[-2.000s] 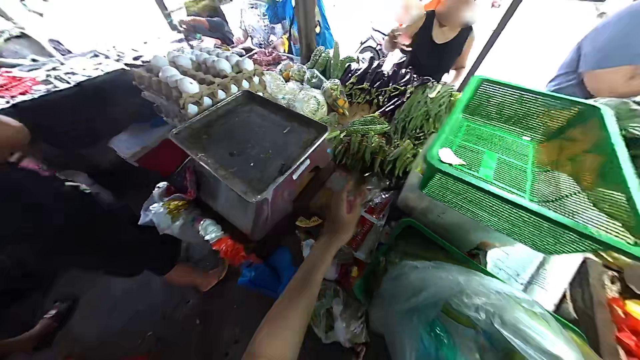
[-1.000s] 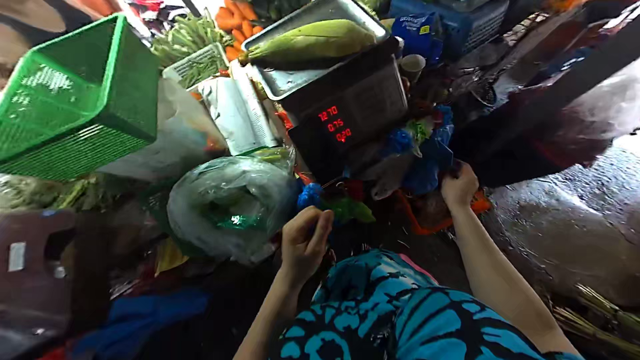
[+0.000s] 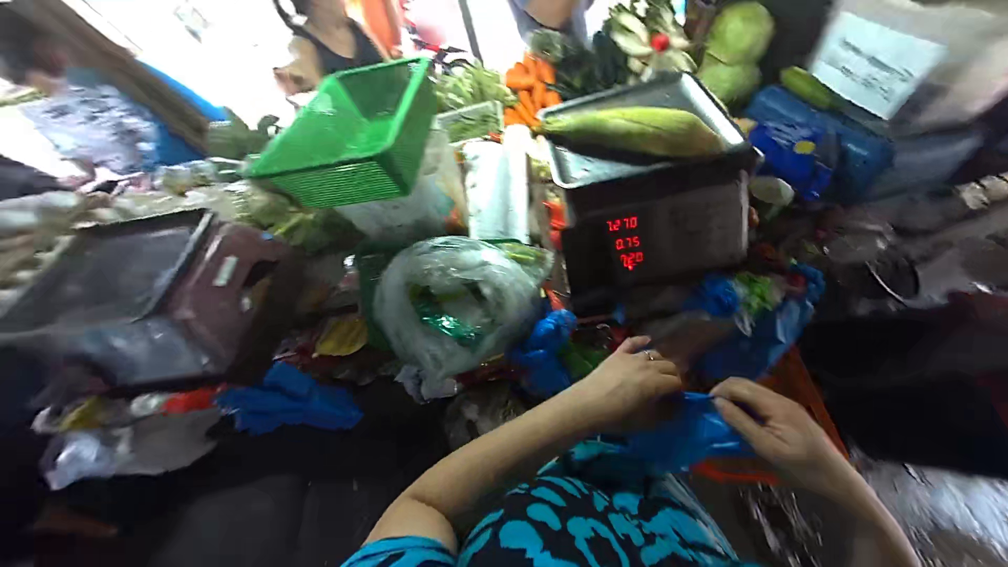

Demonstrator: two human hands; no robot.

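Between my two hands a blue plastic bag [image 3: 693, 433] is stretched out, low in front of my body. My left hand [image 3: 634, 386], with a ring on one finger, grips its left side; those fingertips are partly hidden. My right hand [image 3: 768, 417] pinches its upper right edge. Just beyond stands a digital scale [image 3: 669, 236] with red lit figures. A long pale green gourd or melon [image 3: 638, 131] lies on the scale's metal tray [image 3: 587, 169]. More blue bags [image 3: 756, 339] hang or lie at the scale's lower right.
Left of the scale sit a roll of clear plastic bags [image 3: 394, 291] and a green plastic basket [image 3: 339, 181]. Carrots [image 3: 533, 87] and green vegetables lie behind. A second scale [image 3: 213, 283] stands farther left, a blue crate [image 3: 858, 157] at the right. People stand across the stall.
The view has swung widely. My hands, apart a second ago, are now close together with a blue bag between them. The gourd or melon stays on the tray.
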